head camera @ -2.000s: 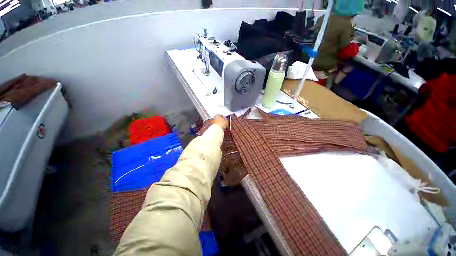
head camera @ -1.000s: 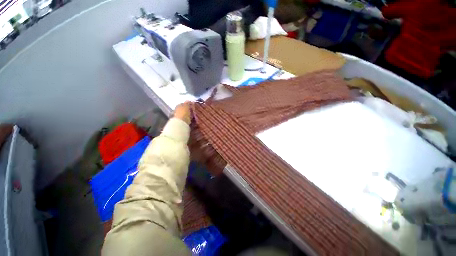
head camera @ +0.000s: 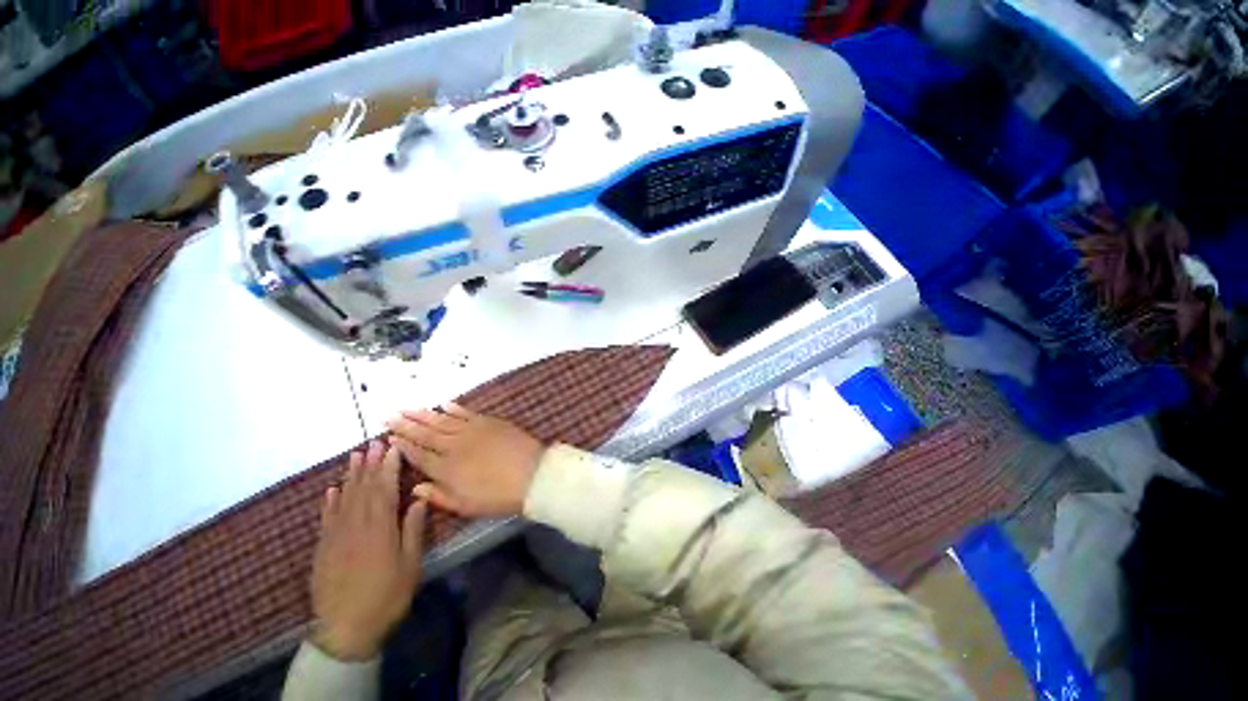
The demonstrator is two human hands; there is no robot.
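Observation:
A long reddish-brown plaid strip (head camera: 205,589) lies along the front of the white table, its pointed end at the right, in front of the sewing machine (head camera: 452,233). My left hand (head camera: 367,548) lies flat on the strip, fingers extended. My right hand (head camera: 472,459) also lies flat on it, just right of my left hand, fingers spread. Both hands press on the cloth and grip nothing that I can see. The needle area (head camera: 390,336) is behind the strip, with no cloth under it that I can make out.
A bundle of plaid pieces (head camera: 69,370) lies on the table's left. A pink-and-blue tool (head camera: 564,292), a small dark piece (head camera: 578,258) and a smartphone (head camera: 753,304) lie right of the needle. More plaid cloth (head camera: 903,500) and blue crates (head camera: 1020,603) are at the lower right.
The view has swung right to the near machine. My left hand has left the strip's far end and now lies on it near the pointed end. My right hand has come into view.

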